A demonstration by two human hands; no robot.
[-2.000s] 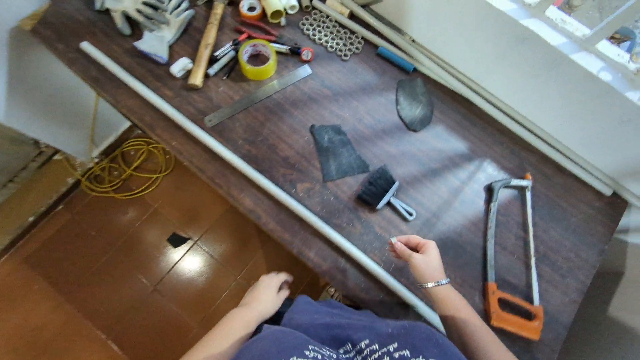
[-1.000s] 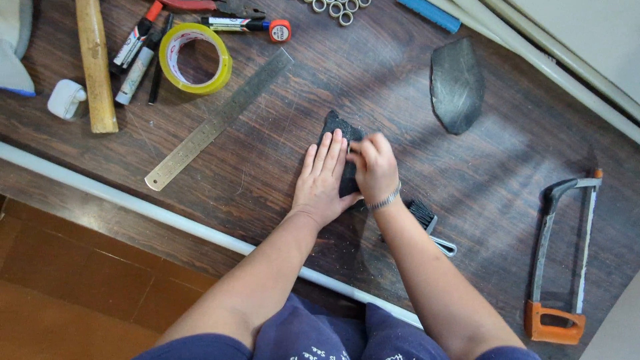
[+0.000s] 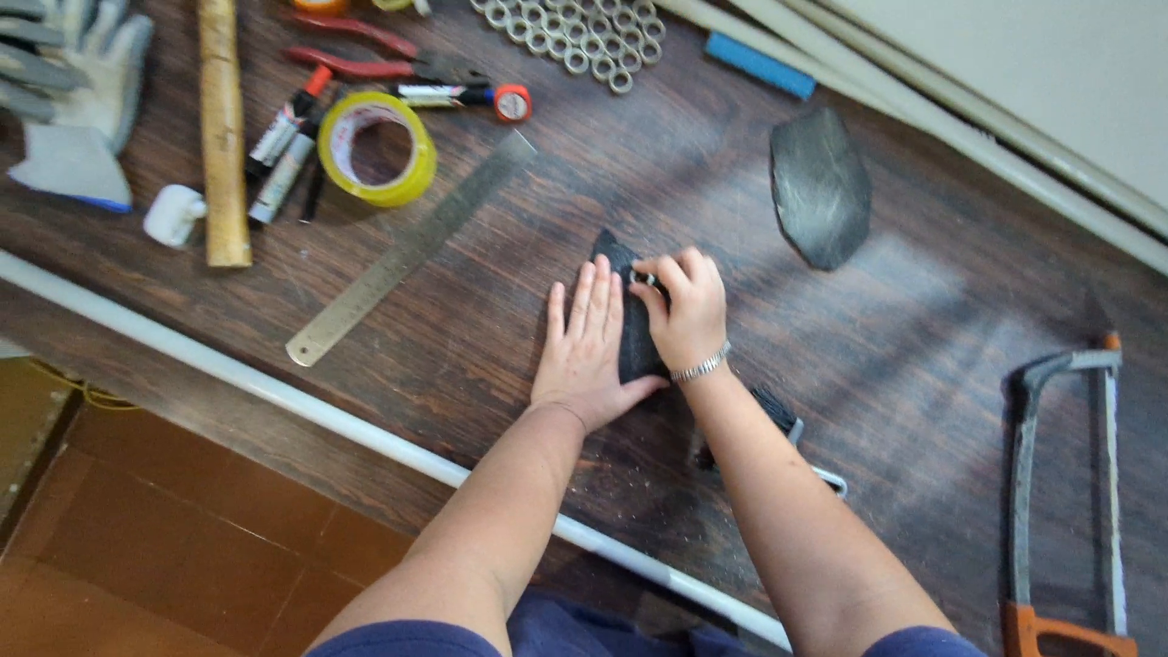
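My left hand (image 3: 589,347) lies flat on a dark sheet piece (image 3: 641,342), perhaps sandpaper, with its fingers spread over the left side. Between thumb and fingertips my right hand (image 3: 689,306) pinches a small metallic ring (image 3: 639,276) against the same sheet. Part of the sheet is hidden under both hands. A black-bristled brush (image 3: 774,411) is partly covered by my right forearm. Farther right rests another dark sheet piece (image 3: 821,192), and a steel ruler (image 3: 411,251) lies to the left of my hands. Many similar metal rings (image 3: 584,32) are grouped at the top.
A long pale tube (image 3: 365,424) runs along the near table edge under my forearms. An orange-handled hacksaw (image 3: 1022,474) is at the right. Yellow tape (image 3: 422,169), markers (image 3: 287,173), red-handled pliers (image 3: 365,66), a wooden handle (image 3: 224,137) and gloves (image 3: 100,73) occupy the upper left.
Two seconds ago both hands were away from the dark sheet, the left near the table edge. Now the left presses on the sheet and the right holds the ring against it.
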